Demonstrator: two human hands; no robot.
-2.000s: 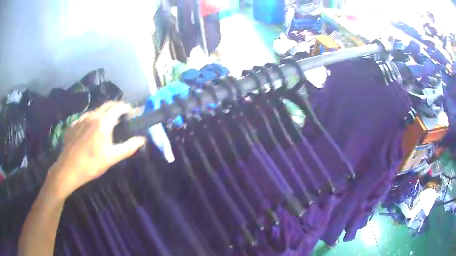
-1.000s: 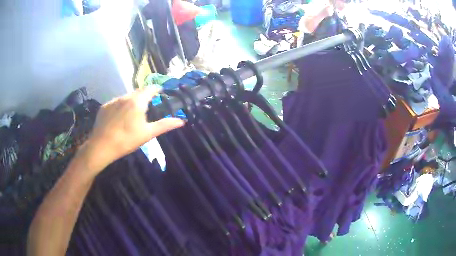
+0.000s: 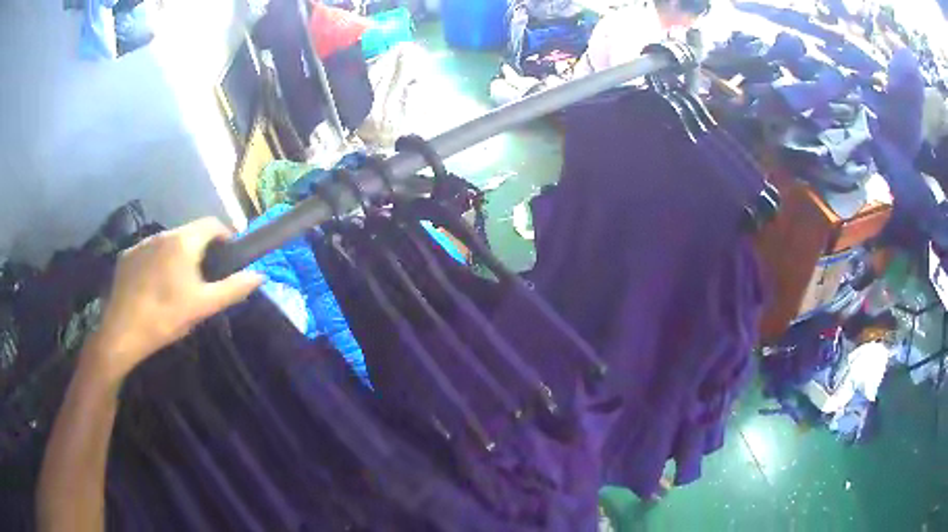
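Observation:
A long grey rail (image 3: pixel 520 110) slants across the picture. My left hand (image 3: pixel 172 291) is at its near left end, thumb below and fingers curled over the far side. Whether it also holds hanger hooks is hidden. Several black hangers (image 3: pixel 416 249) with dark purple garments (image 3: pixel 489 447) hang right of my hand. More dark garments hang below it, blurred. A separate group of purple garments (image 3: pixel 644 239) hangs at the far end, hooks bunched near the upright. My right hand is not in view.
Blue padded material (image 3: pixel 333 312) shows behind the rail. A brown wooden cabinet (image 3: pixel 795 260) stands right, beside piled dark garments (image 3: pixel 832 94). Cloth lies on the green floor (image 3: pixel 748 457). Dark bundles (image 3: pixel 62 281) are at left, by a pale wall. A blue container (image 3: pixel 475 23) stands behind.
Fewer hangers now show between my left hand and the far group, and more bare rail shows there. The view has shifted. My left hand stays at the rail.

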